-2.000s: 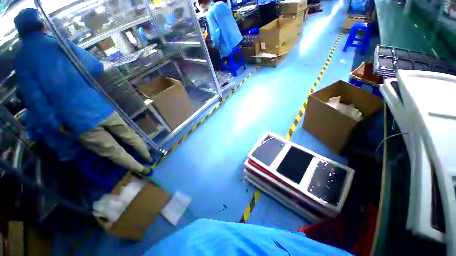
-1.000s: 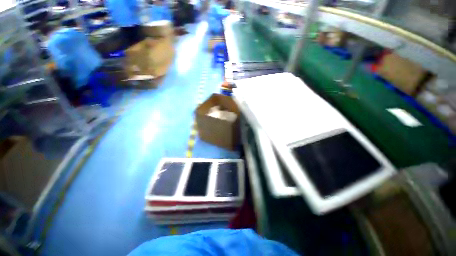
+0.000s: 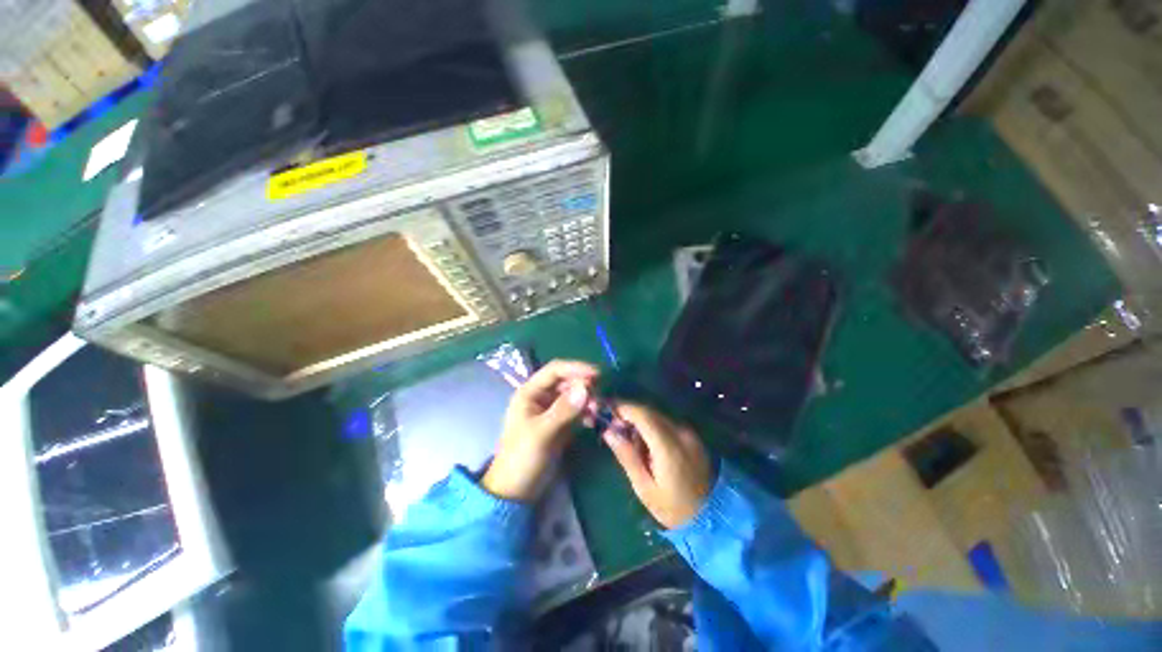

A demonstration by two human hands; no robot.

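Note:
My left hand (image 3: 545, 427) and my right hand (image 3: 663, 461) are close together above the green bench. Their fingertips pinch a small dark item (image 3: 604, 417) between them; it is too small and blurred to name. A grey tablet (image 3: 446, 420) in shiny, wrinkled clear film lies on the bench, partly under my left hand and sleeve. A dark tablet (image 3: 752, 334) with an unlit screen lies to the right of my hands, on a grey plate that shows at its upper left corner.
A large beige-grey tester (image 3: 351, 274) stands behind my hands, with dark bagged slabs (image 3: 325, 77) on top. A white foam tray (image 3: 191, 497) is at the left. A dark shiny bag pile (image 3: 971, 280) lies right; brown cartons (image 3: 879, 510) stand beyond the bench edge.
The view has swung from the aisle and foam trays to the bench and tester. Both my hands have come into view, holding a small item.

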